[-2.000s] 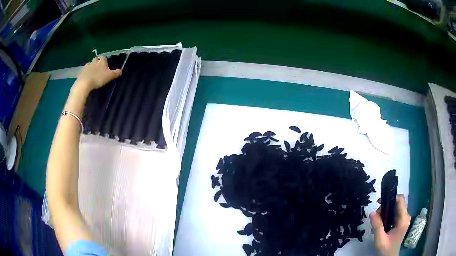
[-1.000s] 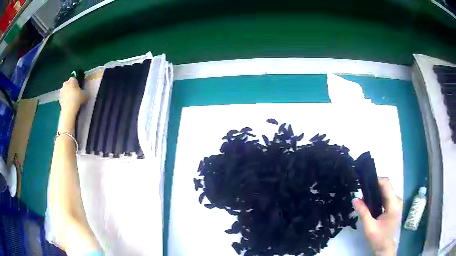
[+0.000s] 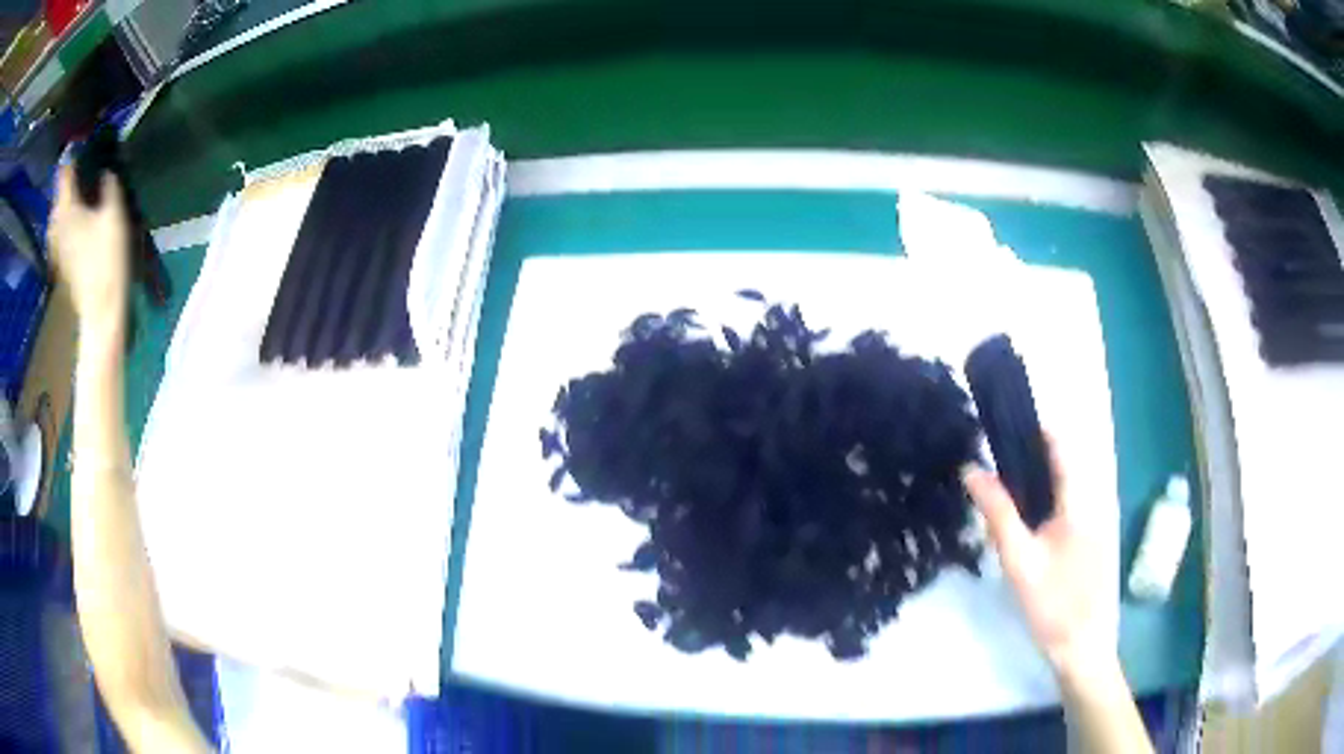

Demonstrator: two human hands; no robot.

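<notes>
My left hand point(image 3: 92, 243) is at the far left, blurred, closed around black bars point(image 3: 143, 251) that hang beside the left stack. My right hand point(image 3: 1039, 552) holds a short thick bundle of black bars point(image 3: 1010, 420) at the right edge of a loose heap of small black crescent pieces point(image 3: 767, 471). The heap lies on a white work sheet point(image 3: 575, 656). A row of black bars point(image 3: 361, 251) lies on the white foam sheets point(image 3: 295, 516) of the left stack.
A small white bottle point(image 3: 1162, 542) stands or lies at the right on the teal mat. A crumpled white wipe point(image 3: 951, 228) is at the work sheet's far edge. Another stack with black bars point(image 3: 1279, 273) is at the far right. A green raised edge point(image 3: 708, 89) runs along the back.
My left hand has moved left off the left stack with black bars, leaving fewer bars in the row. My right hand still holds its bundle. The view has shifted.
</notes>
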